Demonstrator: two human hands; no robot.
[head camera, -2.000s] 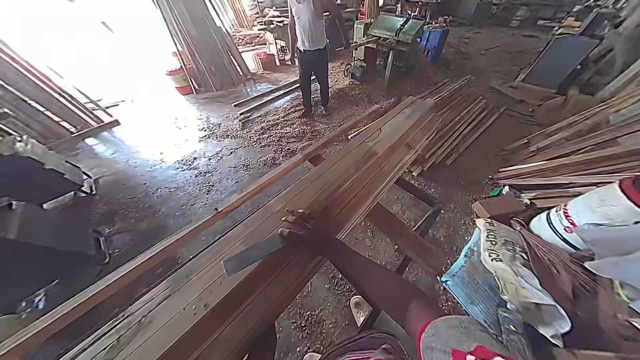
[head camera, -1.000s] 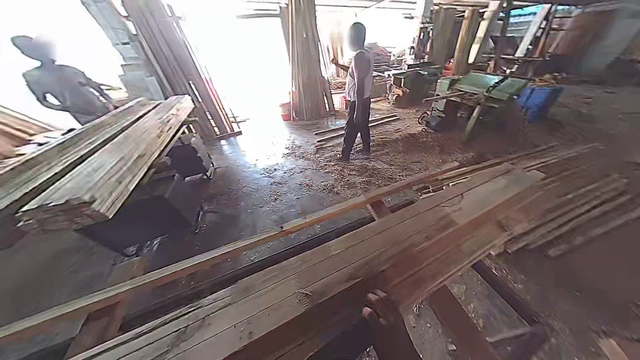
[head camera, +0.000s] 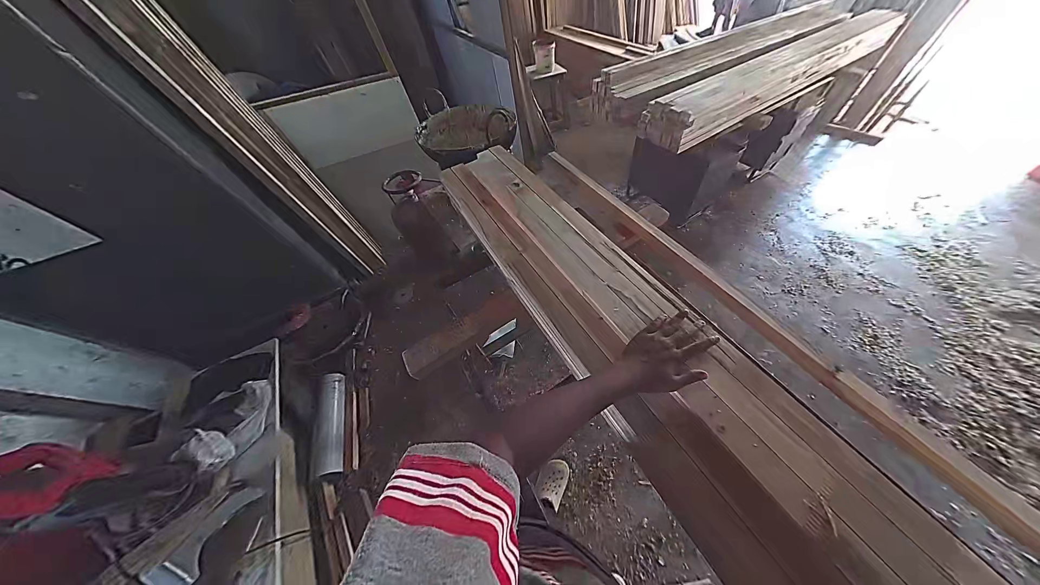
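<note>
My left hand (head camera: 668, 355) rests palm down, fingers spread, on long planed wooden boards (head camera: 601, 284) laid side by side. Its thumb points toward the near side, and nothing is held in it. The forearm comes from a grey sleeve with red and white stripes. Beyond the boards, a narrower wooden strip (head camera: 756, 313) runs roughly parallel, separated by a dark gap. My right hand is outside the view.
A wooden block (head camera: 455, 341) juts out under the boards at the left. Stacked planks (head camera: 772, 73) lie on a dark support behind. A large metal basin (head camera: 465, 130) stands beyond the boards' far end. Wood shavings (head camera: 959, 349) litter the floor; dark panels stand left.
The view has swung far to the left. My left hand now shows spread on the boards; the hand seen on them earlier, apparently my right, is out of view.
</note>
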